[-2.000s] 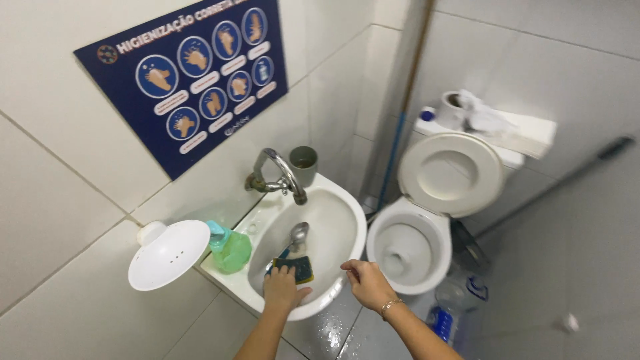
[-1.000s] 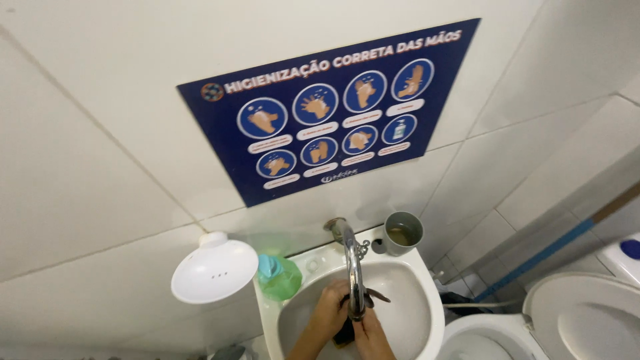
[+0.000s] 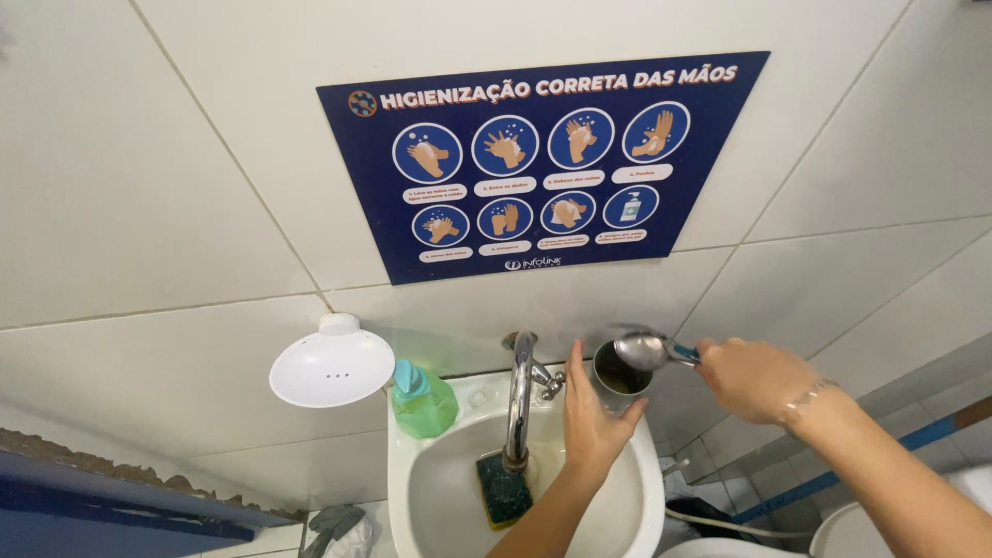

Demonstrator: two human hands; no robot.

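Note:
My left hand is closed around a grey cup at the right back corner of the sink; dark liquid or residue shows inside it. In my right hand is the blue handle of a metal spoon, whose bowl is over the cup's mouth. A blurred metal edge beside the spoon may be another utensil. The green and yellow sponge lies in the basin, partly under the chrome faucet.
A green soap bottle stands on the sink's left back corner. Left of it, a white soap dish juts from the tiled wall, below a blue handwashing poster. Part of a toilet shows at lower right.
My hands have moved from under the faucet to the right back of the sink. The left has taken hold of the cup, and the right holds the spoon, which lay in the basin two seconds ago.

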